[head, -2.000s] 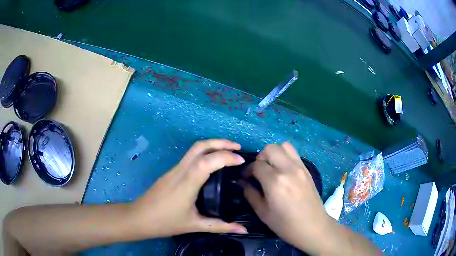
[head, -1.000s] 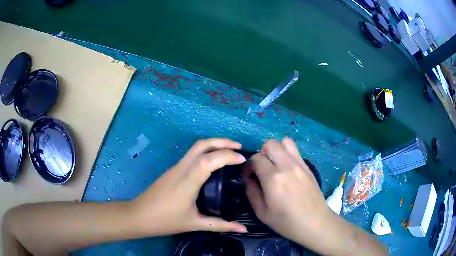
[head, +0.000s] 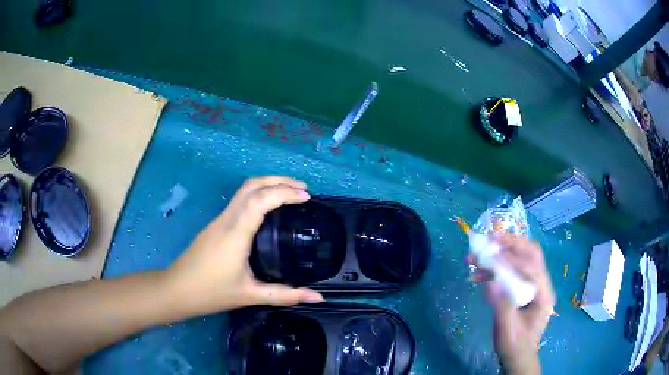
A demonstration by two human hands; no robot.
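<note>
A black double-well holder lies on the bench in front of me, with a second double-well holder nearer to me. My left hand grips a black part at the left well of the farther holder, fingers at its far edge and thumb at its near edge. My right hand, slightly blurred, holds a white glue bottle at the right, its orange tip pointing up and left. The hand partly hides a clear bag with orange bits.
Glossy black oval shells lie on a cardboard sheet at left. A clear strip sits at the belt edge. A unit with yellow wire is on the green belt. A clear ribbed container and a white carton stand at right.
My right hand has left the holder, moved right and taken hold of the glue bottle. The holder's right well is now uncovered. The view has shifted, and the wired unit has moved along the belt.
</note>
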